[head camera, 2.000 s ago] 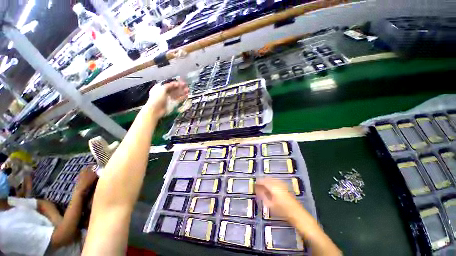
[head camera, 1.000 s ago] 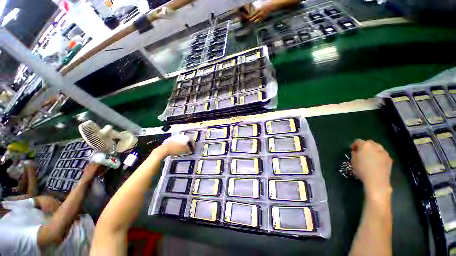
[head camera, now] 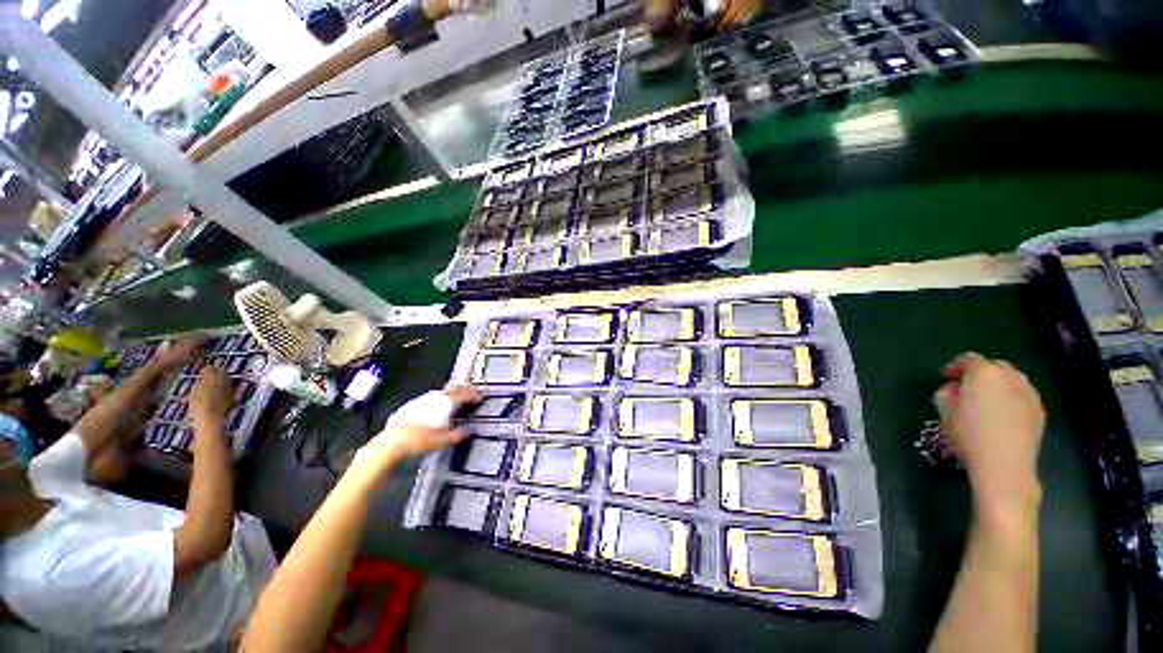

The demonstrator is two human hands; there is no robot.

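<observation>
A translucent grey tray (head camera: 714, 376) holds rows of phone housings; most have gold ends. Housings in the lower left pockets, such as this dark one (head camera: 481, 455), show no gold. My left hand (head camera: 421, 424), with a white covering, is at the left column, third row from the back. Its fingertips grip the edge of a dark housing (head camera: 495, 407), which looks slightly tilted in its pocket. My right hand (head camera: 995, 415) has its fingers bent down over a pile of small silvery metal parts (head camera: 937, 444). Whether it pinches one is hidden.
Stacked trays (head camera: 593, 204) stand behind, on the green conveyor belt (head camera: 855, 191). Another stack (head camera: 1097, 370) is at the right edge. A beige fan (head camera: 300, 325), white plug (head camera: 362, 383) and cables stand left. A co-worker (head camera: 153, 510) sits left; another person's hands (head camera: 714, 13) show at the top.
My left hand has moved from the second-row left pocket to the third row; a gold-ended housing now shows in that second-row pocket. My right hand left the tray earlier and remains at the metal parts.
</observation>
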